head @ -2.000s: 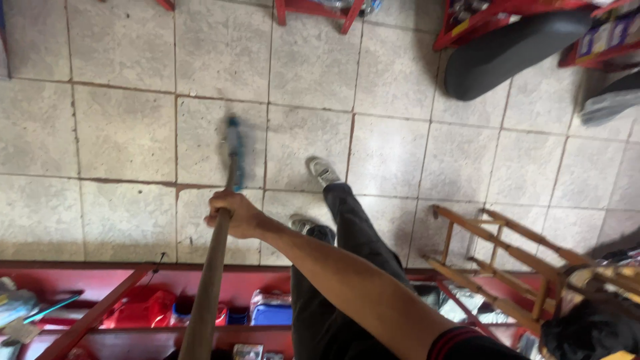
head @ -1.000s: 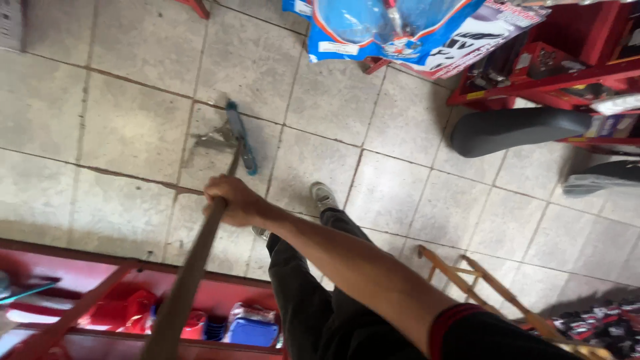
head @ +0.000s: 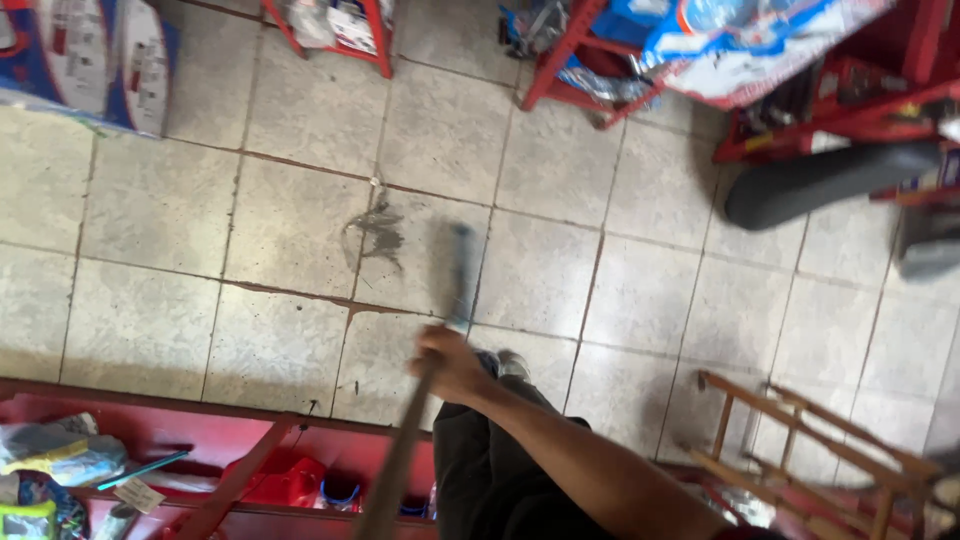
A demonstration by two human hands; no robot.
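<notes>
My right hand (head: 450,364) is closed around the long handle (head: 401,457) of a broom, close to its lower end. The handle runs down past the bottom edge of the view. Beyond the hand, the broom's blue head (head: 460,274) is blurred over the tiled floor (head: 540,262). A clump of grey dust and fibres (head: 382,232) lies on the tiles to the left of the broom head, apart from it. My left hand is out of view.
Red shelving (head: 337,420) with packaged goods runs along the lower left. A wooden ladder-like frame (head: 795,420) stands at lower right. A black padded seat (head: 825,180) juts out at right, near red racks (head: 555,60). Printed boxes (head: 97,67) are at upper left.
One second ago the broom head was right beside the grey dust clump; now there is a gap between them. The view has shifted. My right hand has kept its hold on the handle.
</notes>
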